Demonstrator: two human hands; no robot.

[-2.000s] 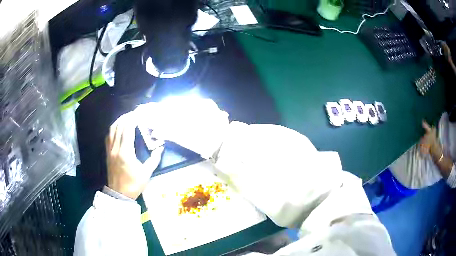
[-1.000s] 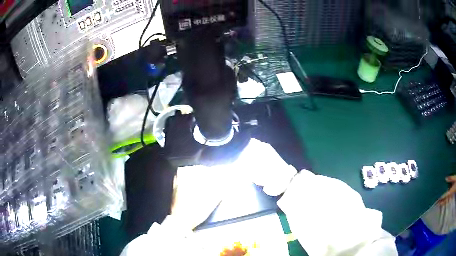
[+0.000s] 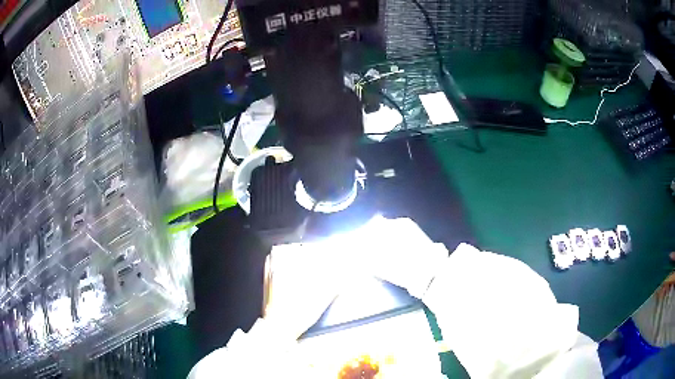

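Note:
My left hand [image 3: 303, 285] and my right hand [image 3: 392, 248] meet under the video microscope [image 3: 318, 111], below its ring light [image 3: 328, 198]. Both are washed out by glare, so the fingers and anything between them cannot be made out. A dark-edged flat piece [image 3: 366, 317] shows between and below the hands, on or over the black base. Below it lies the white paper sheet [image 3: 407, 348] with a pile of tiny amber pieces [image 3: 359, 367] at the frame's bottom edge.
Clear blister trays [image 3: 89, 215] are stacked at left. A monitor [image 3: 111, 44] shows a magnified board. A bright green strip [image 3: 200, 209] lies beside crumpled white plastic [image 3: 191, 166]. Several small modules [image 3: 596, 244] stand in a row at right. A black pocketed tray [image 3: 640, 133] and green-lidded container [image 3: 556, 84] are upper right.
The view has tilted up from the bench, bringing in the monitor and the microscope's lettering. The left fingers, visible two seconds ago, are now lost in glare. Both hands remain under the microscope.

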